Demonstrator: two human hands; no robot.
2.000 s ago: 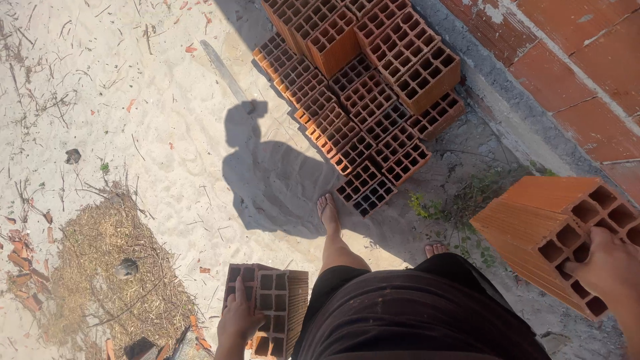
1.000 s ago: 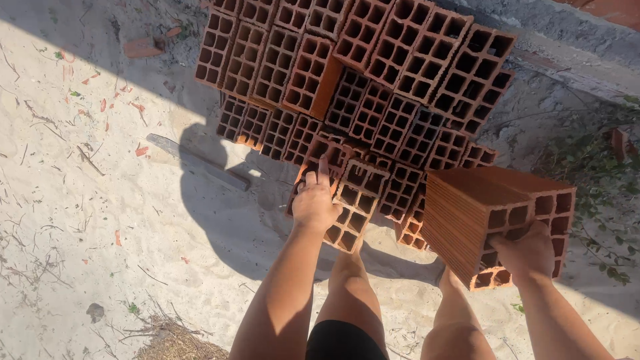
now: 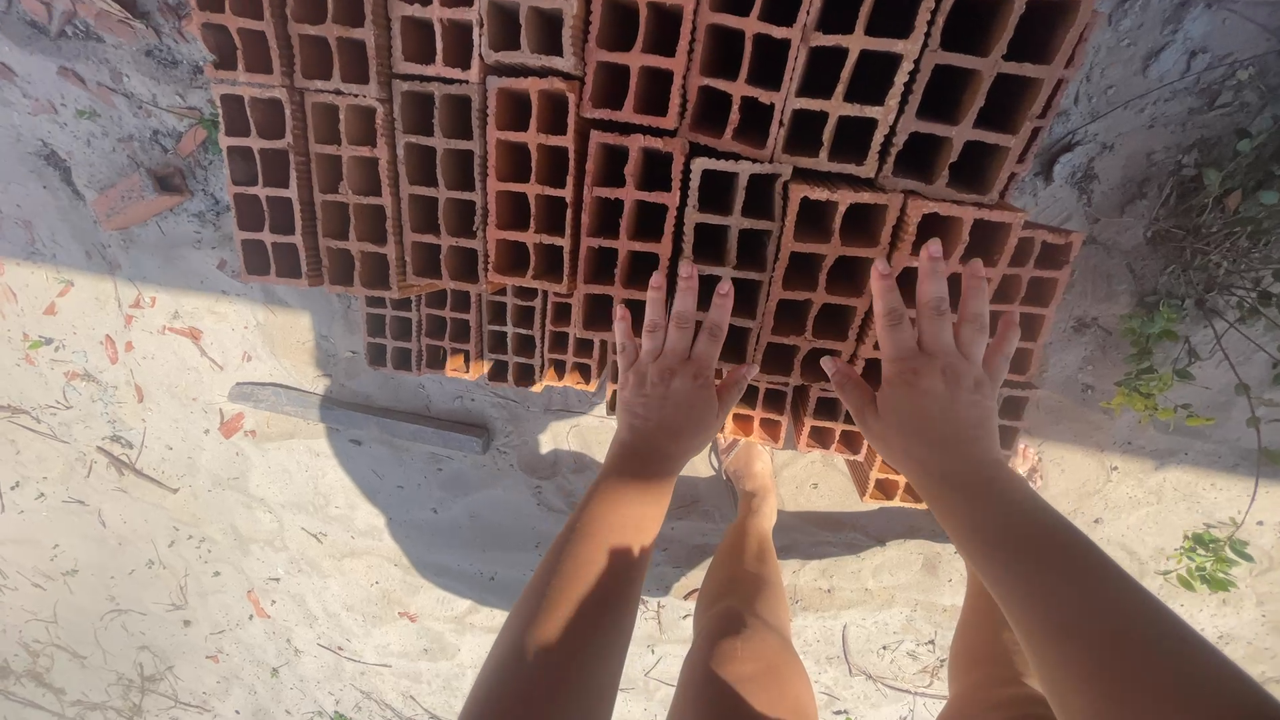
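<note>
Red hollow clay bricks are stacked close together across the upper middle, their square-holed ends facing up. My left hand lies flat with fingers spread over the near edge of the stack, its fingertips on or just above a hollow clay brick. To its right, my right hand has its fingers apart over another hollow clay brick. Between the two hands stands one more hollow clay brick. Neither hand grips a brick. Whether the palms touch the bricks is hard to tell.
A narrow grey wooden board lies on the sand left of my feet. A broken piece of clay brick lies at the upper left, with small shards about. Leafy plants grow at the right. My feet stand close against the stack's near side.
Both hands held or touched bricks one second ago, the right one carrying its brick beside the stack; now both have let go and are spread over the stack. The view has shifted.
</note>
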